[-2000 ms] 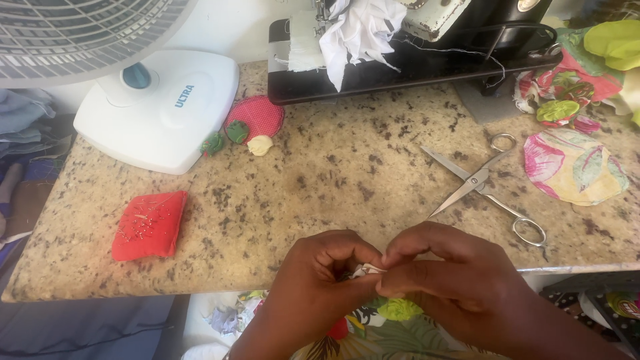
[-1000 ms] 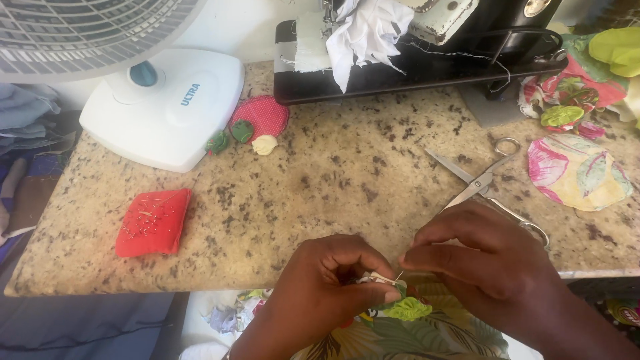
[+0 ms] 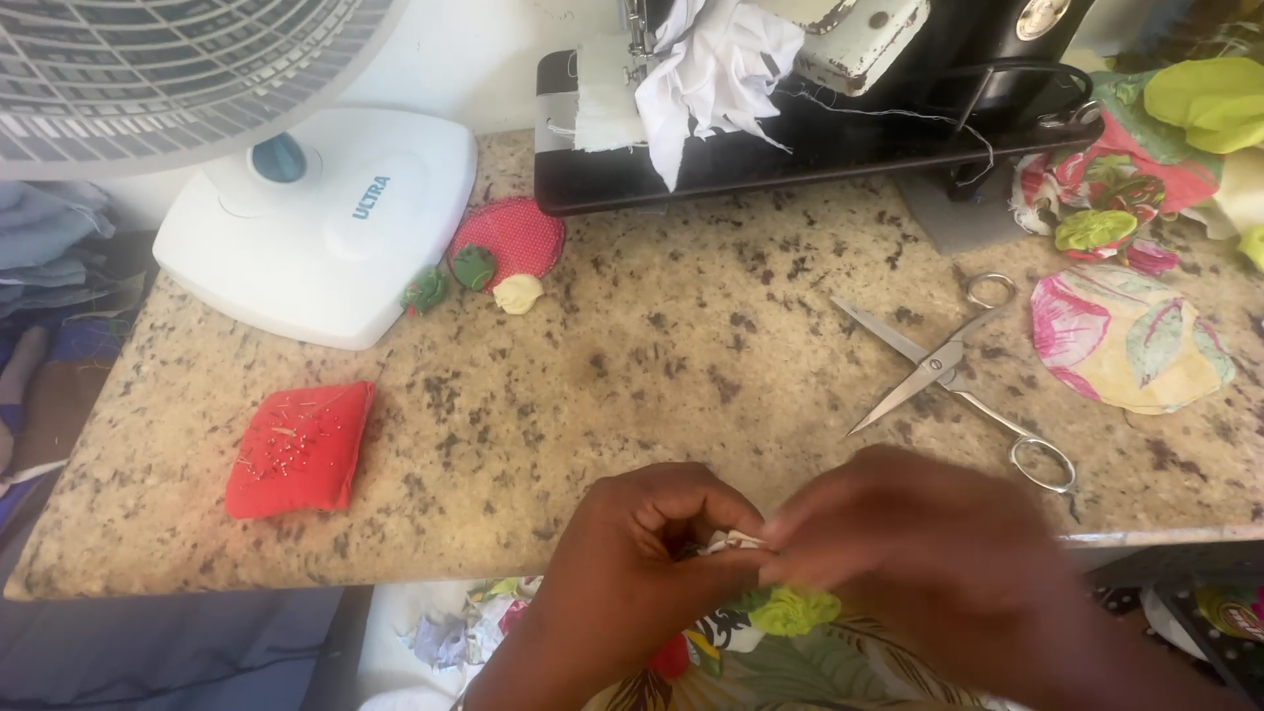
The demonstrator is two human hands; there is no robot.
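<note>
My left hand (image 3: 657, 563) pinches a small piece of gathered fabric (image 3: 731, 541) between thumb and fingers, just off the front edge of the counter. My right hand (image 3: 889, 533), blurred, has its fingertips at that same piece; whether it holds a needle cannot be seen. Below the hands hangs a lime green fabric rosette (image 3: 795, 610), over leaf-patterned cloth (image 3: 810, 667). Open metal scissors (image 3: 936, 365) lie on the counter beyond my right hand. A red pincushion (image 3: 301, 449) full of pins sits to the left.
A white fan base (image 3: 326, 227) stands at the back left, beside a red dotted fabric circle (image 3: 523, 242) and small rosettes (image 3: 472, 267). A black sewing machine (image 3: 839, 138) with white cloth (image 3: 716, 79) is behind. Floral fabric circles (image 3: 1126, 336) lie right.
My right hand was apart from the piece one second ago, with a thin needle-like thing at its fingertips. Now it is back against the fabric in my left hand.
</note>
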